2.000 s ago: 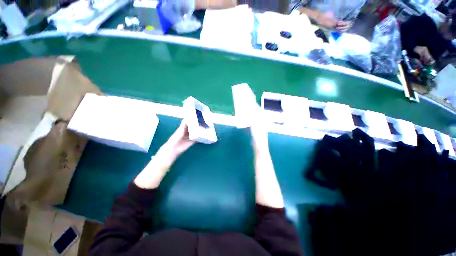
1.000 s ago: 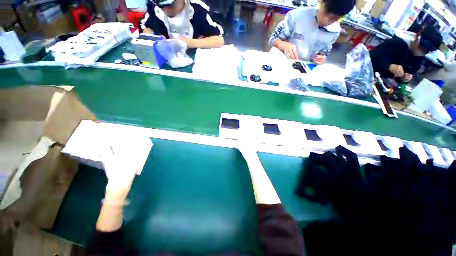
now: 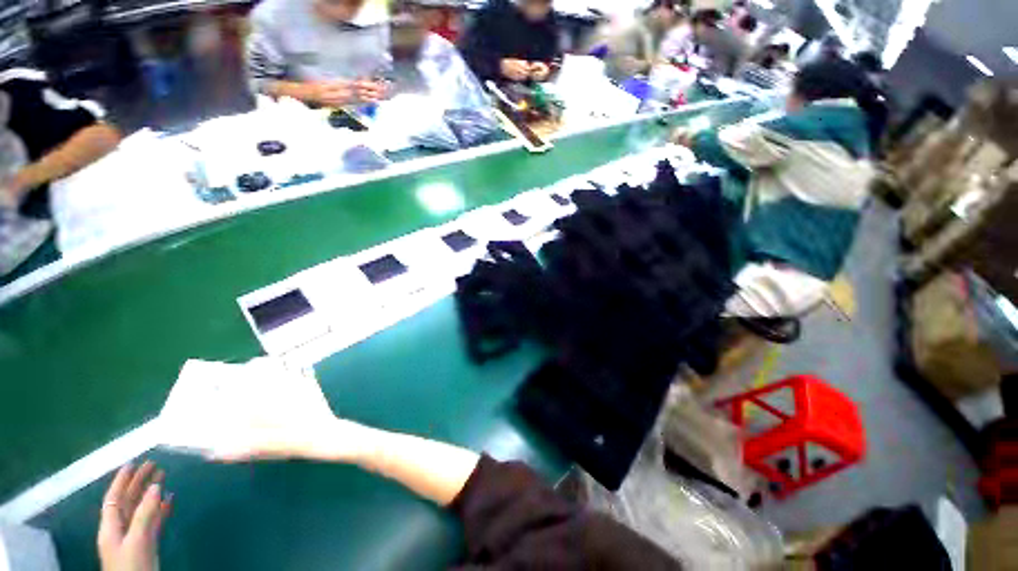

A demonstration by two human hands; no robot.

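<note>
A row of open white boxes with dark inserts [image 3: 281, 311] runs along the rail from the centre left toward the upper right. My right hand [image 3: 274, 437] reaches left across the bench at a white product box [image 3: 229, 390], just left of the row's near end. The hand is washed out by glare against the white, but it appears to grip the box. My left hand [image 3: 132, 522] is at the lower left, below that box and apart from it, empty with its fingers raised. A pale box corner [image 3: 25, 549] shows at the bottom left edge.
A large black soft heap [image 3: 614, 290] lies on the bench right of the row. The green belt [image 3: 167, 296] runs behind the row, with workers across it. Another person [image 3: 798, 184] is at the right, near a red stool [image 3: 798, 429]. Clear plastic lies below the heap.
The view has swung to the right, so the carton is out of view. My left hand has left the white stack. My right hand now reaches left at a white box beside the row.
</note>
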